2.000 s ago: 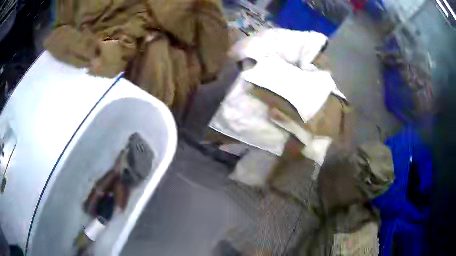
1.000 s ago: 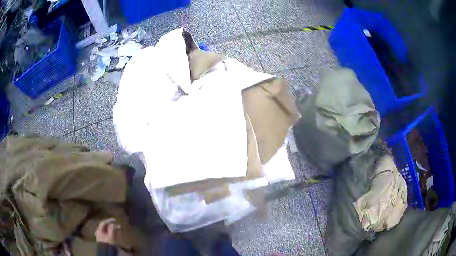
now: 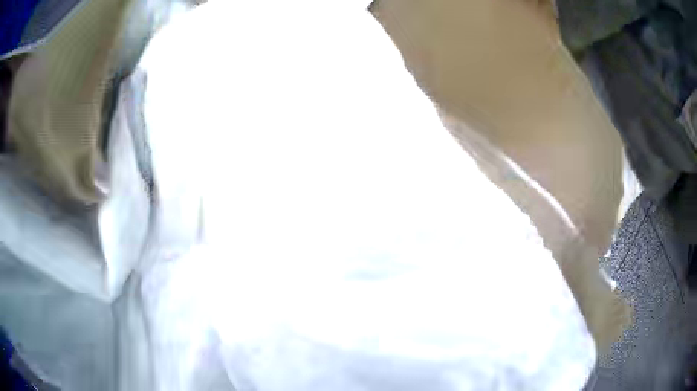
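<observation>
A large garment piece with white lining (image 3: 329, 191) fills the middle of the head view, very close and overexposed. Its tan shell fabric (image 3: 527, 99) shows along the right side, with a thin pale strip along the boundary. More tan fabric (image 3: 57, 114) and pale lining (image 3: 53, 229) show at the left, folded and blurred. Neither of my hands is visible; whether they are behind the cloth or outside the picture cannot be told.
Dark olive garment pieces (image 3: 642, 99) lie at the upper right. Grey speckled floor (image 3: 649, 252) shows at the right. A bit of something blue (image 3: 23, 23) shows in the upper left corner.
The white-and-tan pieces, lying on the floor before, now fill most of the view from close up. The brown heap and the hand at lower left are out of sight.
</observation>
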